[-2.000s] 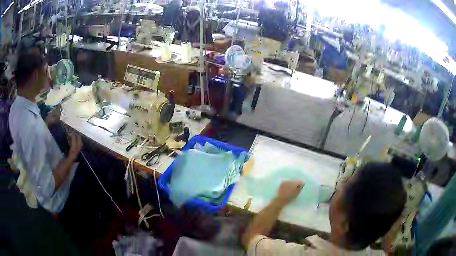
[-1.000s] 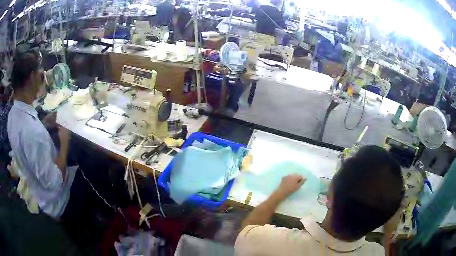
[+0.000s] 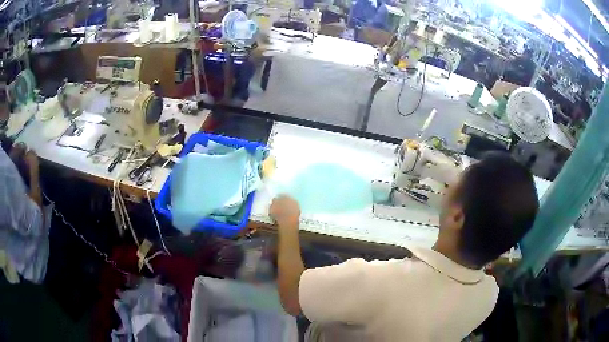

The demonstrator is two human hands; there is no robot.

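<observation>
Neither of my hands is in the picture. Nearest in front, a seated person in a pale shirt (image 3: 394,294) works at a white sewing table (image 3: 314,143). A pale aqua cut panel (image 3: 334,187) lies flat on it, its right end by a cream sewing machine (image 3: 434,167). That person's hand (image 3: 286,210) is at the panel's left edge. A blue bin (image 3: 200,227) left of the panel holds a heap of aqua cut panels (image 3: 210,180).
A second cream sewing machine (image 3: 123,110) stands on the left bench, with scissors (image 3: 141,172) beside it. Another person's striped sleeve (image 3: 23,214) shows at the left edge. A white bin (image 3: 195,314) stands low in front. A white fan (image 3: 529,113) and hanging aqua cloth (image 3: 567,187) are at right.
The view has swung right and down, so the scene sits further left and higher. The seated person's hand has moved left from the middle of the panel to its left edge.
</observation>
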